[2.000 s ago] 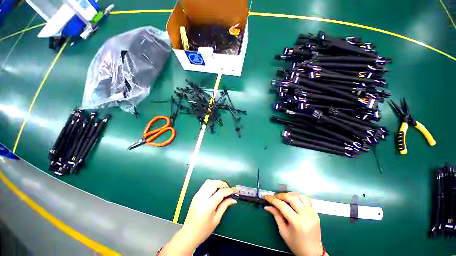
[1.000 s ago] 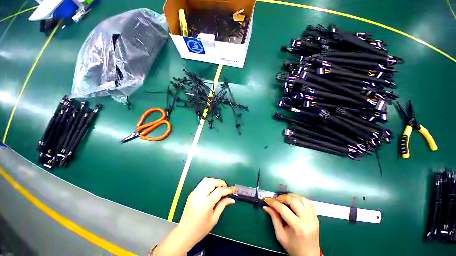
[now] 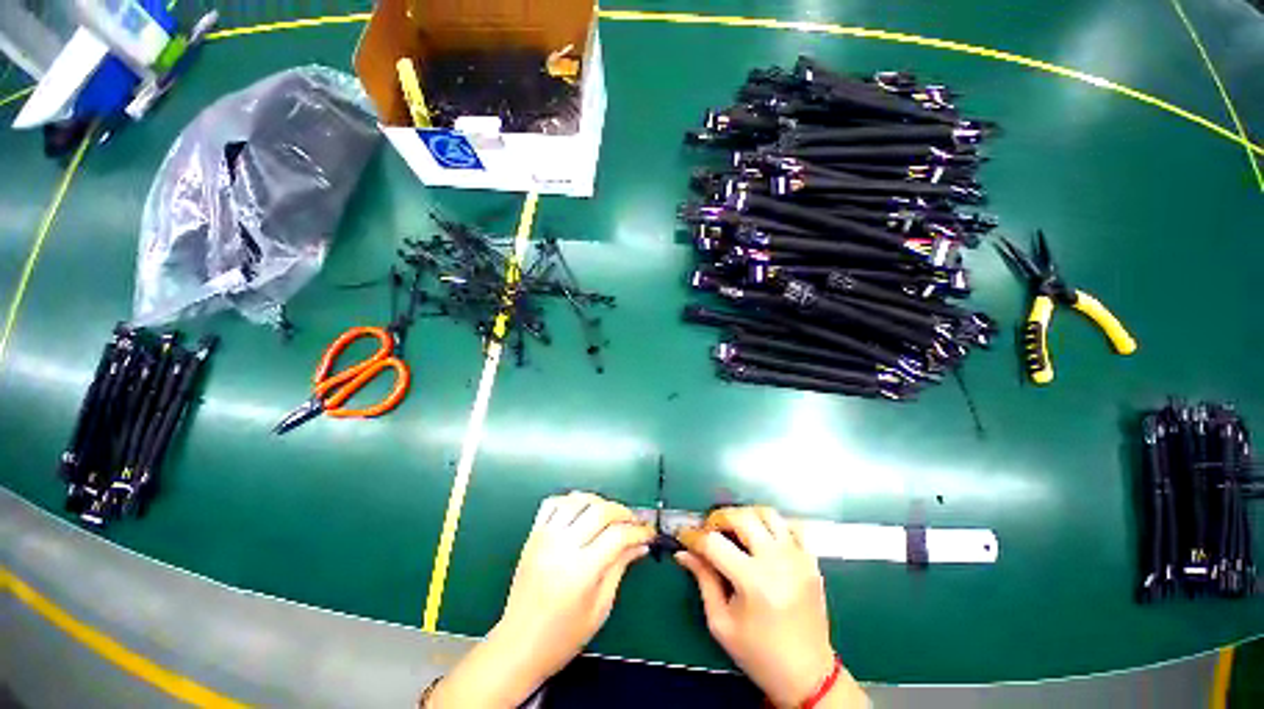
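My left hand (image 3: 575,571) and my right hand (image 3: 757,582) are close together over the left part of the steel ruler (image 3: 866,540), near the bench's front edge. Between their fingertips is a short stretch of black wire harness (image 3: 665,540), mostly hidden by the fingers. A thin black cable tie (image 3: 661,482) sticks up from it, away from me. A dark tape strip (image 3: 916,537) crosses the ruler near its right end.
Loose cable ties (image 3: 478,288), orange scissors (image 3: 358,374), a left harness bundle (image 3: 132,423), plastic bag (image 3: 257,187), cardboard box (image 3: 534,164), large harness pile (image 3: 846,236), yellow-handled pliers (image 3: 1060,308) and right harness bundle (image 3: 1195,501) lie around; a blue-and-white device (image 3: 114,69) is far left.
The hands have come closer together, and less harness shows between them. The view has shifted, so the bench items sit further left in the picture. The tie still stands up.
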